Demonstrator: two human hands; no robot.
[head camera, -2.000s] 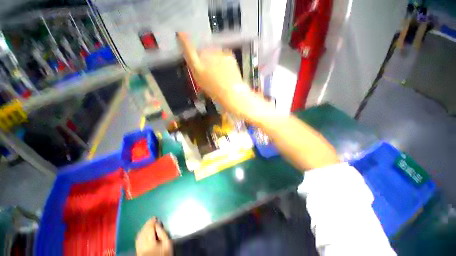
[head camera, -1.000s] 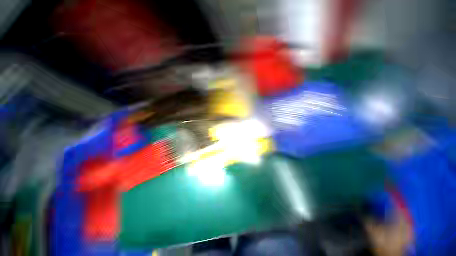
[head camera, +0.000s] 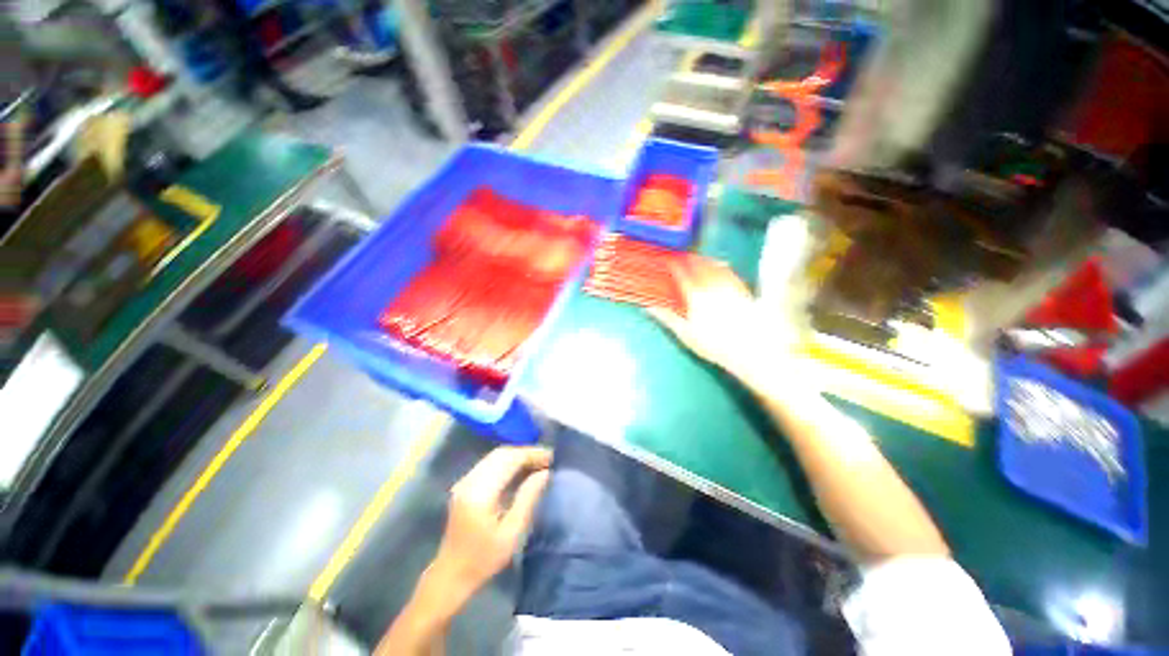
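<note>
My right hand (head camera: 712, 311) reaches across the green bench, its fingers on the right end of a flat bundle of red wire leads (head camera: 626, 272). Whether it grips any is too blurred to tell. My left hand (head camera: 497, 504) is near the bench's front edge below the large blue bin, fingers bent and thumb near them; I cannot tell if it holds anything. The large blue bin (head camera: 365, 288) holds dense red leads (head camera: 481, 297). A small blue bin (head camera: 669, 156) with short red pieces stands behind the flat bundle.
The machine base with a yellow strip (head camera: 891, 388) is right of my right hand. A blue tray (head camera: 1067, 487) of small silvery pieces and a red tray (head camera: 1074, 311) lie further right. Another green-topped bench (head camera: 257, 192) stands left across a floor with yellow lines.
The view has swung left and down. My right hand, raised at the machine two seconds ago, is now at the red bundle. My left hand shows below the large bin.
</note>
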